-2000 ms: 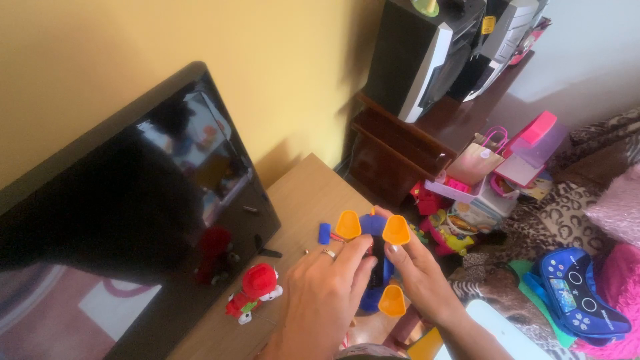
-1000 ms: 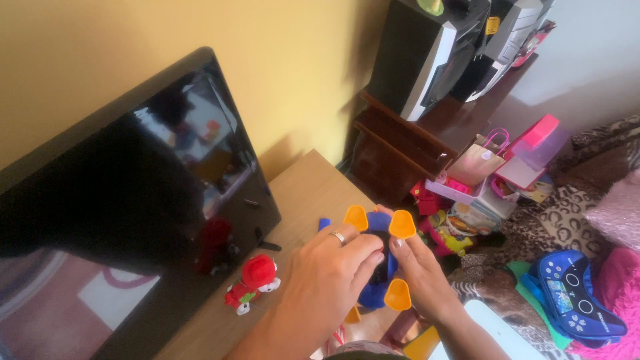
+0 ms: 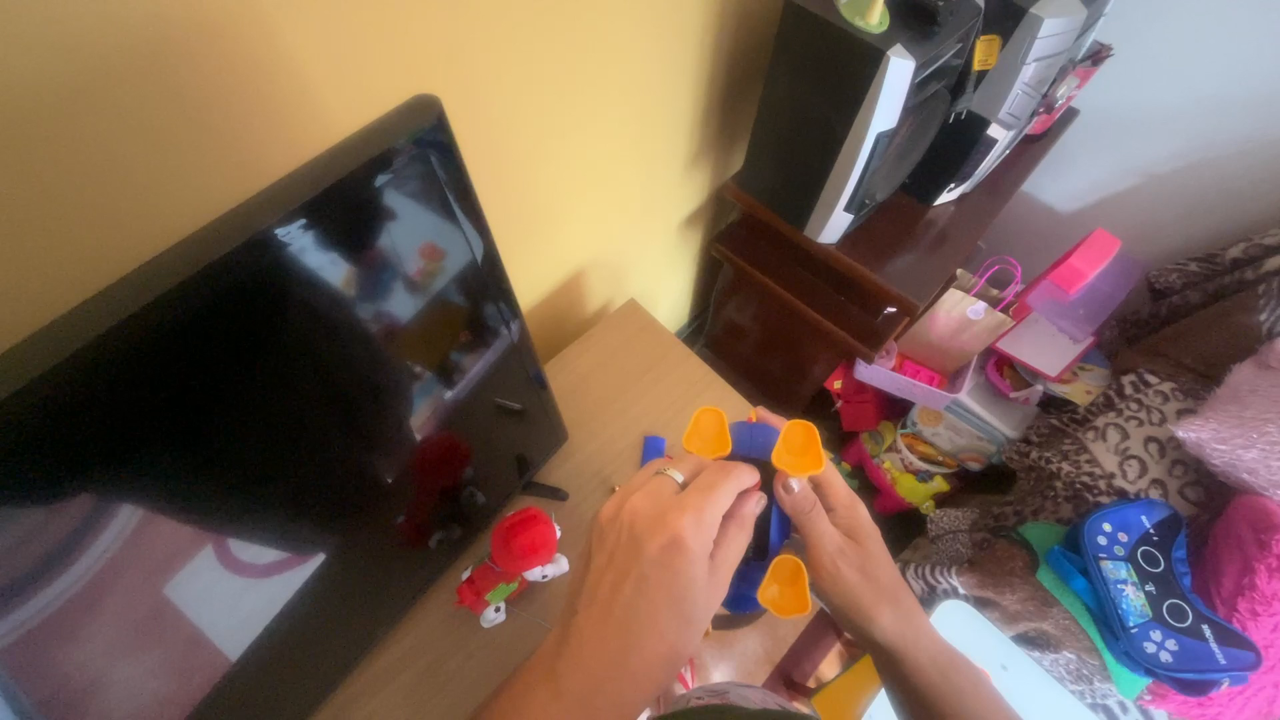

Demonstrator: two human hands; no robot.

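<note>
A blue plastic toy (image 3: 757, 440) with several orange scoop-shaped cups (image 3: 784, 586) is held over the near edge of the wooden tabletop. My right hand (image 3: 840, 540) grips its right side, the thumb lying between two of the cups. Across its left side and dark middle reaches my left hand (image 3: 670, 540), which wears a ring; the fingertips are bent onto the centre, and what they touch there is hidden. A small blue piece (image 3: 653, 449) lies on the tabletop beyond my left hand. Left of that hand is a red and white toy figure (image 3: 520, 560).
A black flat-screen television (image 3: 300, 400) stands along the left of the wooden tabletop (image 3: 620, 360). Behind are a dark wooden cabinet (image 3: 790, 300) and black and silver speakers (image 3: 850, 120). To the right, a paper gift bag (image 3: 950, 320), toys and a blue game-controller-shaped bag (image 3: 1150, 590) lie near leopard-print fabric.
Both hands stay on the blue toy. The toy has turned a little in them, and its orange cups sit at slightly different places than two seconds ago.
</note>
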